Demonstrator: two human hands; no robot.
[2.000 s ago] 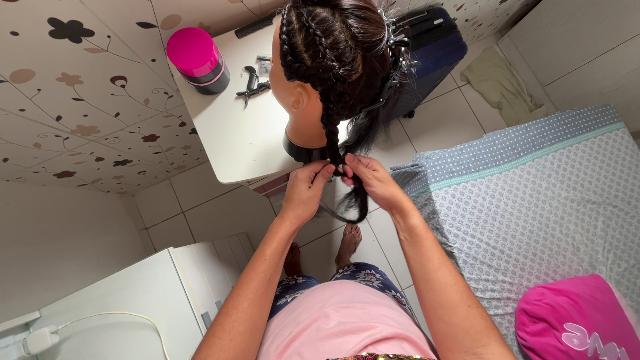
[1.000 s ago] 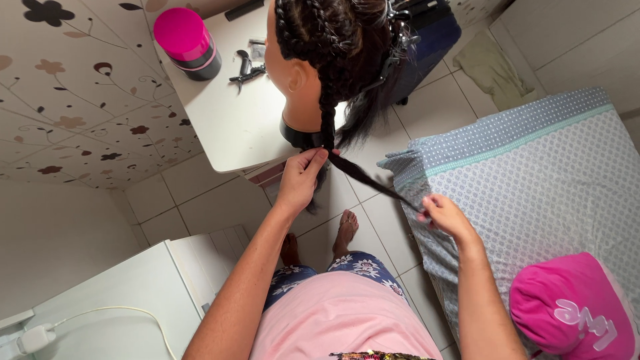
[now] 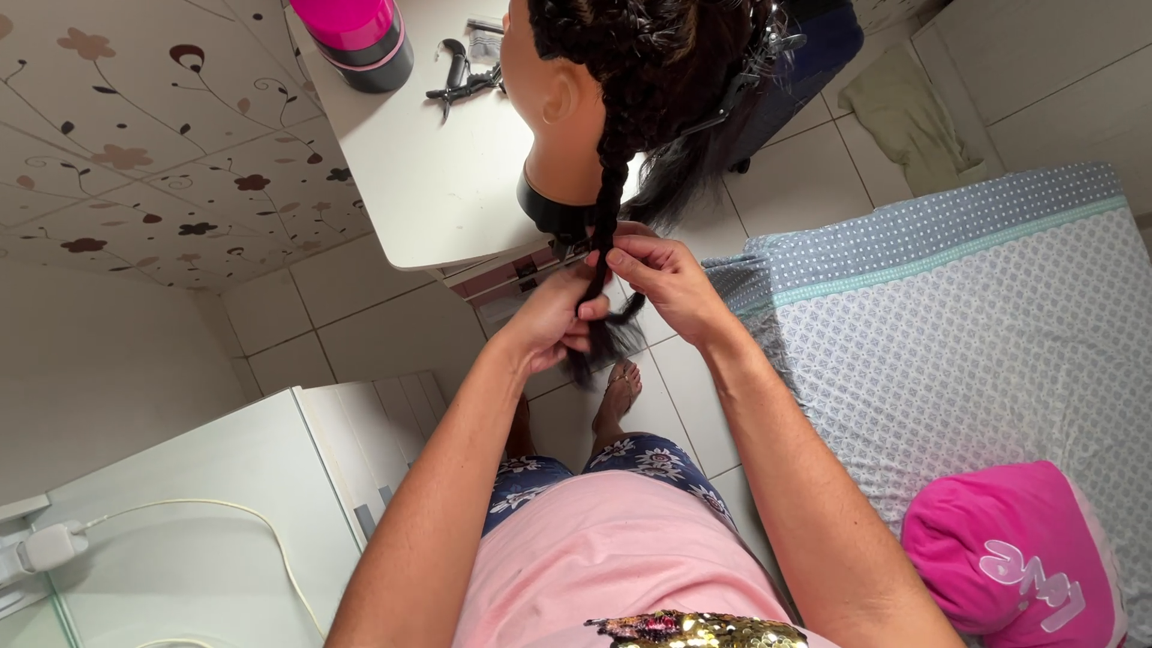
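A mannequin head (image 3: pixel 562 108) with dark hair stands at the edge of a white table, with a black clamp under its neck. One braid (image 3: pixel 614 184) hangs beside the neck, down past the table edge. My left hand (image 3: pixel 558 315) is closed around strands at the braid's lower end, where loose tips stick out below. My right hand (image 3: pixel 661 274) pinches the braid between thumb and fingers just above and to the right; its other fingers are partly hidden behind the hair. A metal hair clip (image 3: pixel 724 103) sits in the loose hair at the head's right side.
On the white table (image 3: pixel 423 207) are a pink and black container (image 3: pixel 364 40) and black hair clips (image 3: pixel 463 85). A dark suitcase (image 3: pixel 814 63) stands behind. At right is a bed (image 3: pixel 900 360) with a pink cushion (image 3: pixel 999 549); at lower left, a white cabinet (image 3: pixel 207 504) with a cable.
My right hand, out to the right with a stretched strand one second ago, is back at the braid beside my left hand. My left hand has moved lower along the hair.
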